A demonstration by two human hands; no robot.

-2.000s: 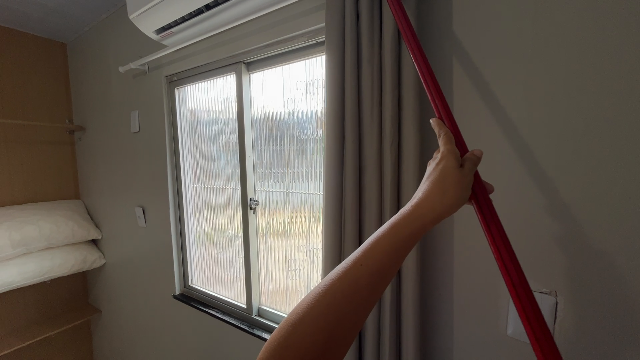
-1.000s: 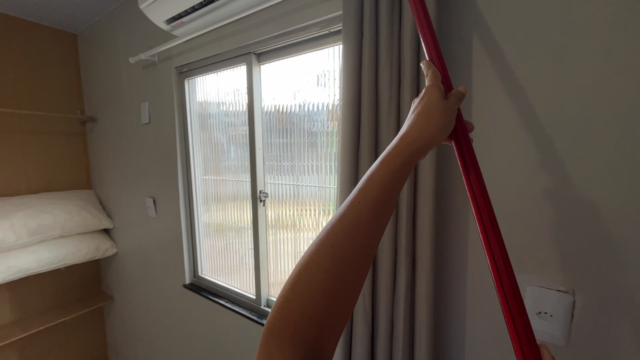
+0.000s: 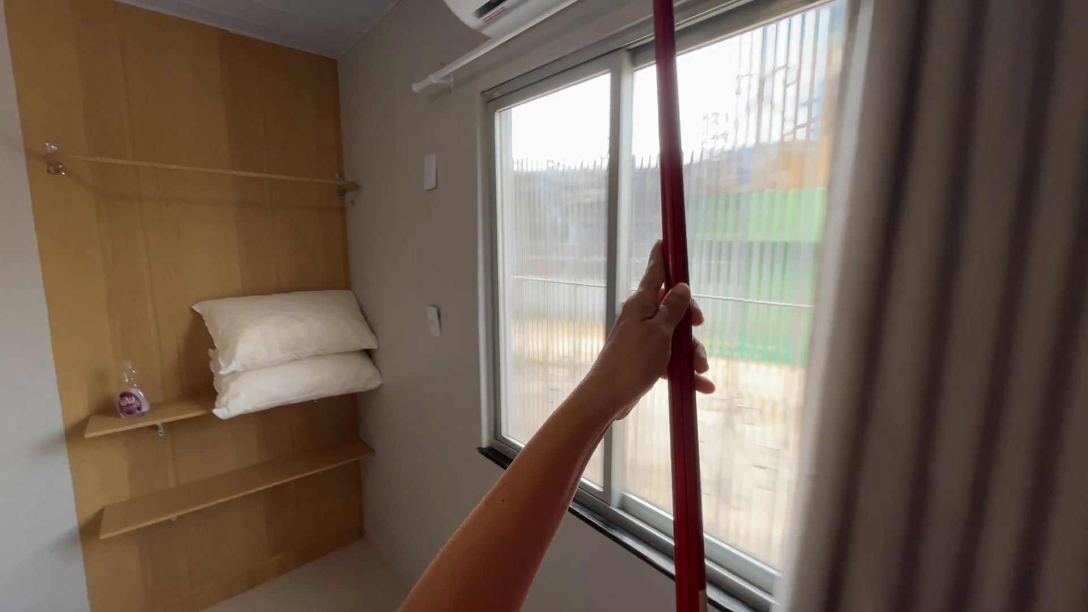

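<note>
A long red pole [image 3: 677,442] stands nearly upright in front of the sliding window [image 3: 557,255] with ribbed glass. My left hand [image 3: 659,336] is wrapped around the pole at about mid-view, its forearm rising from the bottom edge. Both ends of the pole lie outside the view, so what it carries is hidden. My right hand is out of sight. Close on the right hangs a grey curtain [image 3: 952,340], blurred.
A white curtain rod [image 3: 476,61] runs below an air conditioner [image 3: 489,13]. On the left, two white pillows [image 3: 289,331] and a plastic bottle [image 3: 131,395] rest on a wooden shelf [image 3: 183,411]; another shelf [image 3: 238,489] is below. Wall switches [image 3: 430,172] flank the window.
The view has swung left. The pole, earlier slanted before the curtain and wall, is now nearly upright before the window, with my left hand still around it.
</note>
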